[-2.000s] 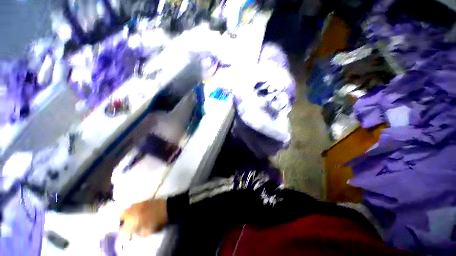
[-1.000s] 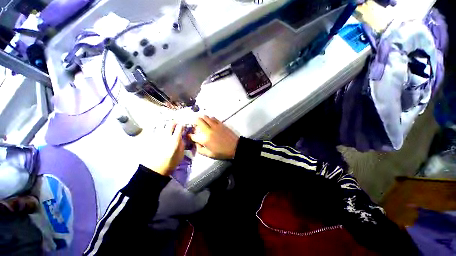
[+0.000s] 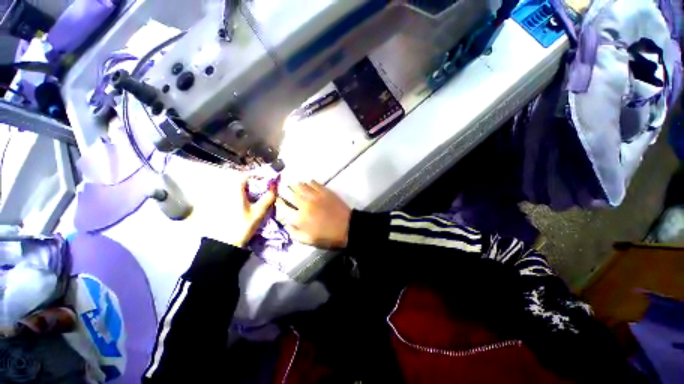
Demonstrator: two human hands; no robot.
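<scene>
A small bunched purple fabric piece [image 3: 276, 229] lies at the front edge of the white sewing table, just below the needle area [image 3: 264, 162]. My left hand [image 3: 257, 213] pinches its upper end between thumb and fingers. My right hand [image 3: 316, 214] lies beside it on the right, fingertips close to the fabric; whether they grip it is hard to tell. The large white sewing machine head [image 3: 217, 71] stands over the needle area. Paler fabric [image 3: 279, 298] hangs from the table edge towards my lap. Glare hides detail around the needle.
A smartphone [image 3: 369, 97] and a slim dark tool [image 3: 318, 105] lie under the machine arm. A white lamp head [image 3: 172, 201] is left of the needle. Curved purple panels [image 3: 118, 281] lie at left. A purple and white bundle [image 3: 611, 112] hangs off the right end near a blue card [image 3: 538, 22].
From a blurred view to the side, the view has swung back to the machine. In the last second my fingers have parted slightly at the fabric, and more of the bunched purple piece shows below them.
</scene>
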